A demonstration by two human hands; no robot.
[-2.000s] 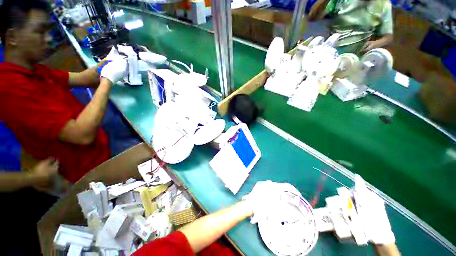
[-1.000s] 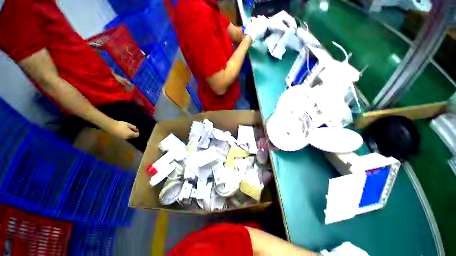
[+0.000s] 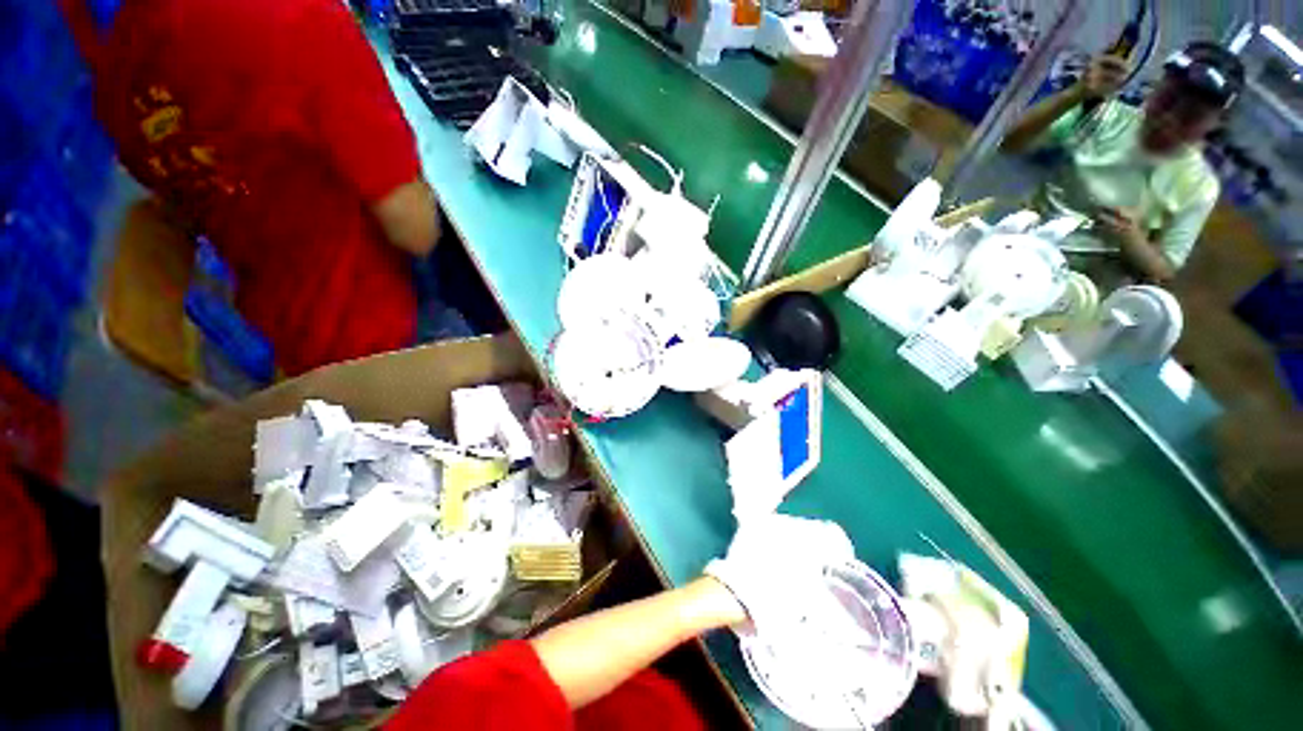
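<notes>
My left hand [image 3: 786,567], in a white glove, grips the upper left rim of a round white unit [image 3: 832,660] lying over the near part of the green bench. The white parts joined to or touching its right side [image 3: 969,640] are blurred. I cannot tell my right glove apart from these white shapes at the lower right. An open white housing with a blue panel [image 3: 797,433] stands tilted just beyond my left hand.
A heap of white units [image 3: 636,321] lies farther up the bench, beside a black round dish [image 3: 796,333]. A carton [image 3: 329,374] of mixed white parts is at left. More units [image 3: 1000,279] sit over the green conveyor. A red-shirted person [image 3: 265,172] stands left; another person [image 3: 1143,172] is across.
The view has swung from the carton back to the bench, showing the round unit under my left hand again. The white unit the neighbouring worker held now lies on the bench.
</notes>
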